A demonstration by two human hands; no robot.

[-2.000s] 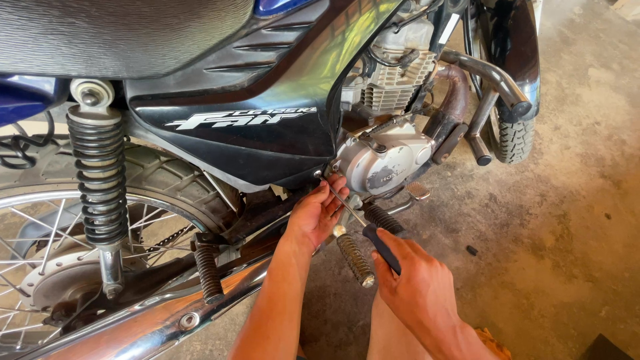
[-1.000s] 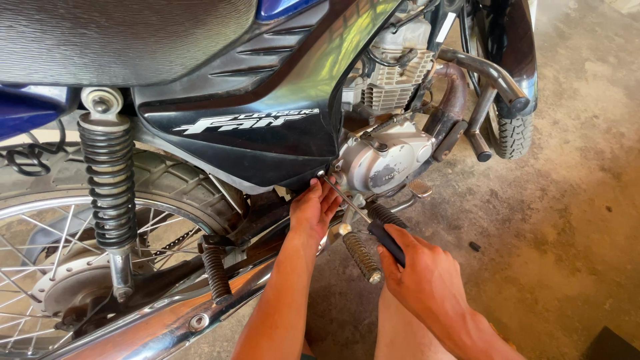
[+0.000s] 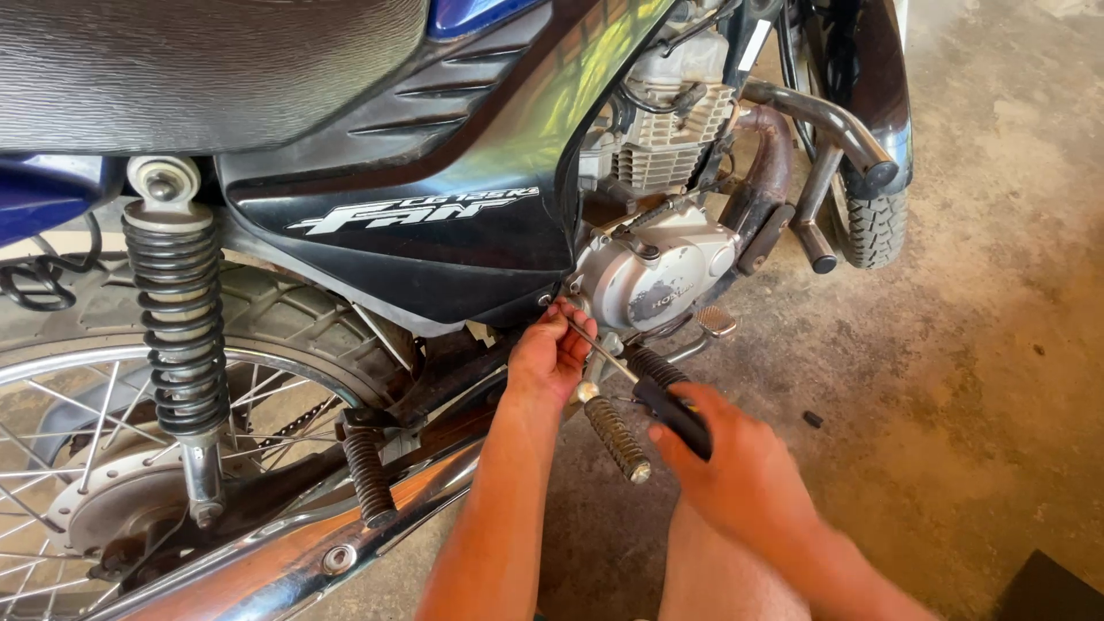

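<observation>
My right hand (image 3: 733, 453) is closed on the dark handle of a screwdriver (image 3: 677, 418). The metal shaft slants up and left to the fingers of my left hand (image 3: 552, 345), which are gathered around its far end, so the tip is hard to make out. Whether those fingers pinch the shaft or a small part cannot be told. They are just below a round fastener (image 3: 544, 300) at the lower front corner of the motorcycle's black side panel (image 3: 405, 250). The silver engine cover (image 3: 664, 267) lies right of my left fingertips.
A rubber footpeg (image 3: 617, 440) sticks out below the screwdriver, with a foot pedal (image 3: 716, 321) farther right. The chrome exhaust (image 3: 302, 561) runs at lower left, below a rear footpeg (image 3: 369, 474). A small dark piece (image 3: 812, 419) lies on the concrete floor.
Over the last second the screwdriver's far end has shifted down, away from the panel's corner fastener, to my left fingers. My right hand keeps its hold on the handle.
</observation>
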